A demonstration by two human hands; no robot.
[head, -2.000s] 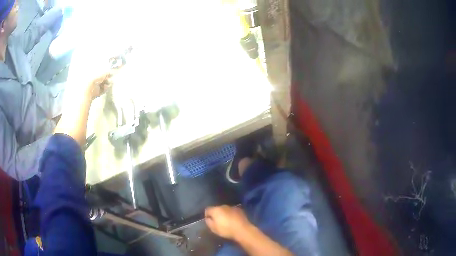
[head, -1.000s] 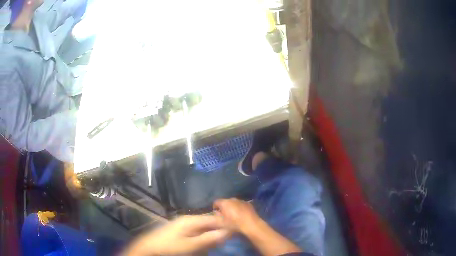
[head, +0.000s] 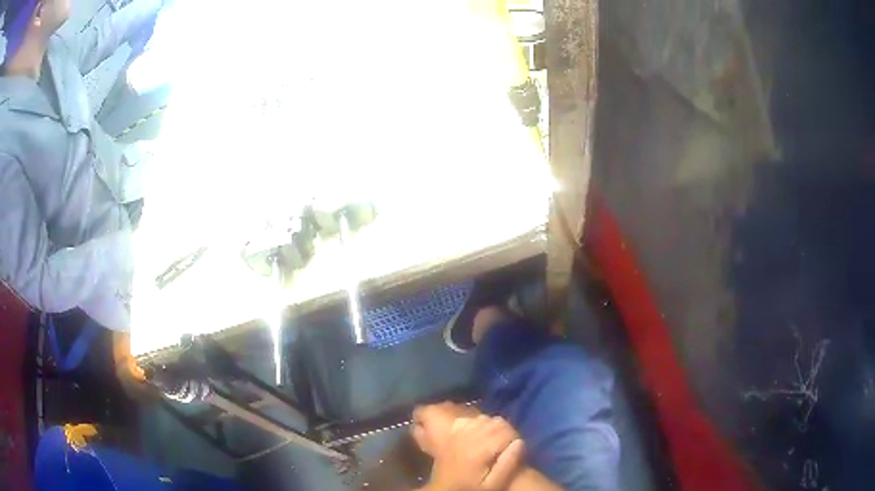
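Note:
My left hand [head: 470, 455] and right hand [head: 436, 420] are clasped together low in the view, in front of the table. Both look closed, with no object visible in them; their overlap partly hides each hand. Two dark grey-green inserts [head: 345, 215] lie near the table's front edge, partly washed out by glare. A silver rod [head: 356, 312] sticks out over the edge from one, and another rod [head: 278, 347] from the other. A thin tool [head: 180, 267] lies flat left of them.
The overexposed table [head: 461, 261] fills the middle. A blue perforated basket [head: 414, 316] is under it. A dark coil fixture [head: 187, 385] is at its left corner. A person in grey [head: 72, 182] sits at left. A red and brown door [head: 662, 355] is at right. A yellow item [head: 518, 58] is at the table's right.
My left hand has left the tabletop, moved down and joined my right hand. The two hands are now more tightly overlapped. The inserts remain on the table as the view shifts.

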